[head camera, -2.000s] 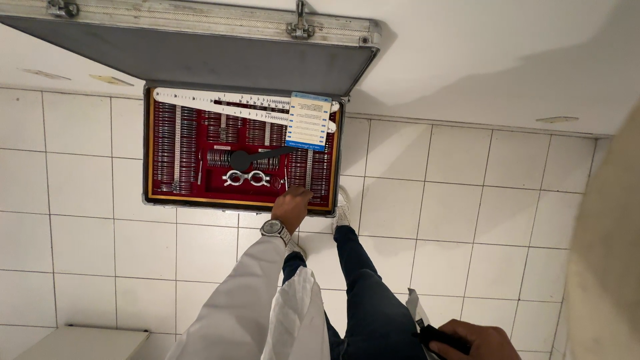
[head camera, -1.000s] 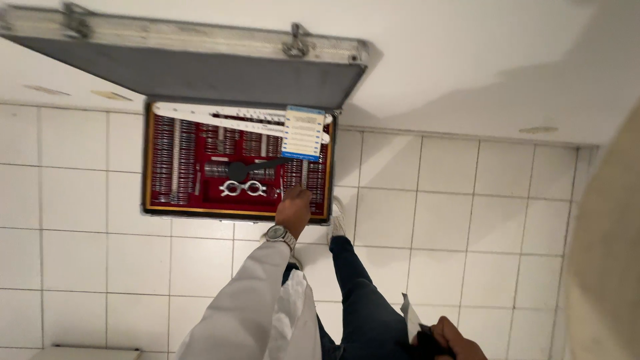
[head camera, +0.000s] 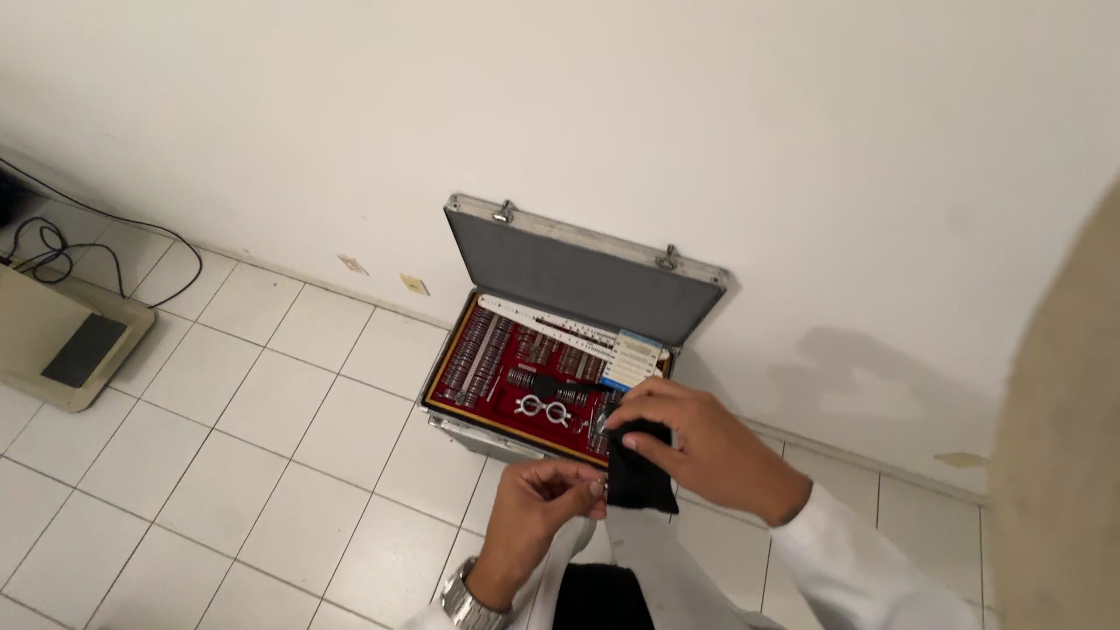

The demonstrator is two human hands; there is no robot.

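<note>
My left hand, with a metal wristwatch at its wrist, pinches a small thing at its fingertips, too small to name. Just right of it, my right hand grips a black cloth that hangs down from its fingers. Behind both hands stands an optician's trial lens case with its lid raised. Rows of trial lenses fill its red interior, around a silver trial frame. A black occluder, white rulers and a printed card lie on top.
The grey lid leans back near the white wall. At the left, a beige device stands on the white tiled floor, beside a black cable. A blurred beige surface fills the right edge.
My left hand has come away from the lenses in the case. My right hand has come up from the lower right with the black cloth. The view has shifted a lot.
</note>
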